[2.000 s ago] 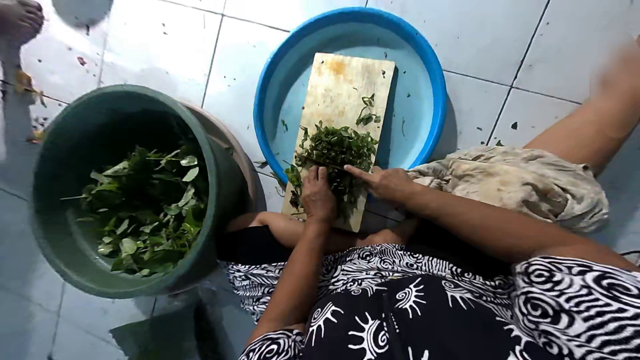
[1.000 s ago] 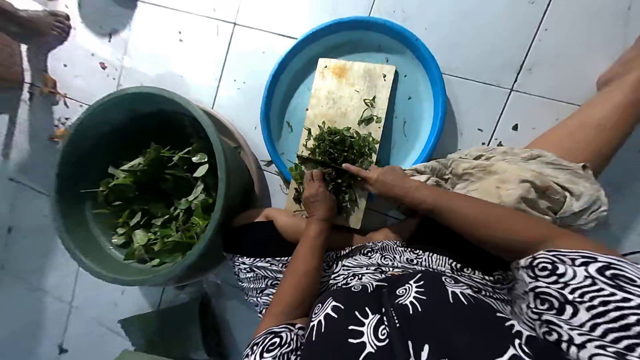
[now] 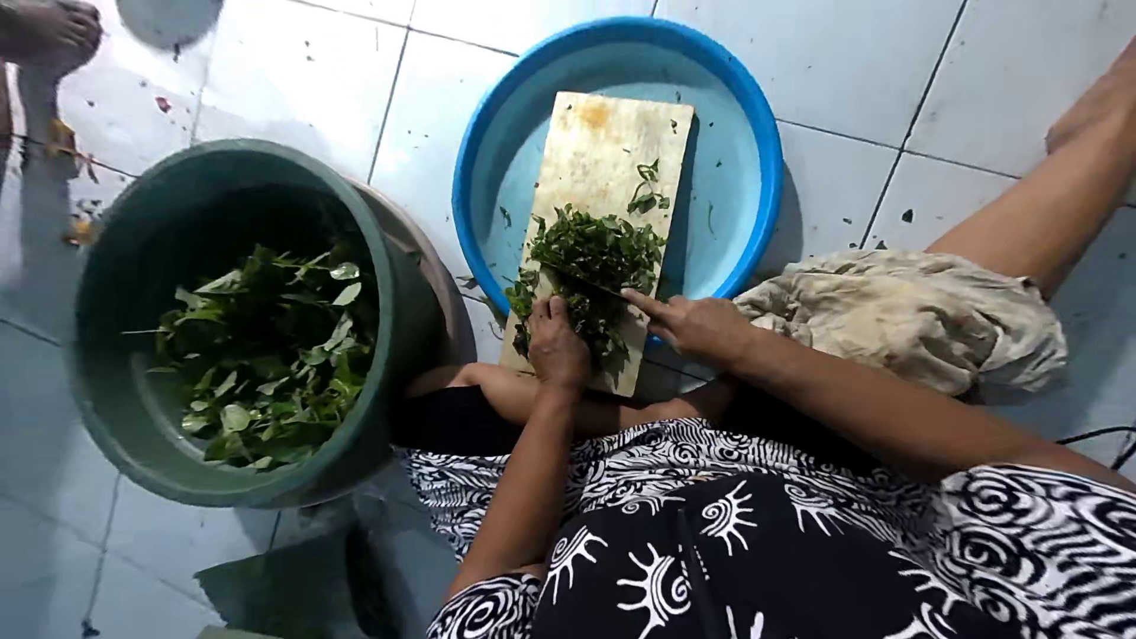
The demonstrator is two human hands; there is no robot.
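Note:
A wooden chopping board [image 3: 612, 142] leans across a blue plastic basin [image 3: 772, 169], its near end outside the rim. Chopped green leaves [image 3: 603, 248] are heaped on the board's lower half, with a small sprig [image 3: 650, 191] above them. My right hand [image 3: 701, 328] grips a knife [image 3: 581, 280], whose dark blade lies across the heap; its handle is hidden in my fingers. My left hand [image 3: 557, 342] presses on the leaves just below the blade, fingers bent. To the left, a green plastic tub [image 3: 102, 390] holds whole leafy stems [image 3: 275, 364].
A crumpled beige cloth [image 3: 896, 319] lies right of the basin beside my outstretched leg [image 3: 1047, 186]. Leaf scraps dot the tiled floor [image 3: 852, 80]. Another person's foot [image 3: 67, 35] shows at the top left. A dark green piece [image 3: 284, 586] lies below the tub.
The knife blade now slants across the chopped leaves, its angle changed from one second ago. Both hands stay at the near part of the board.

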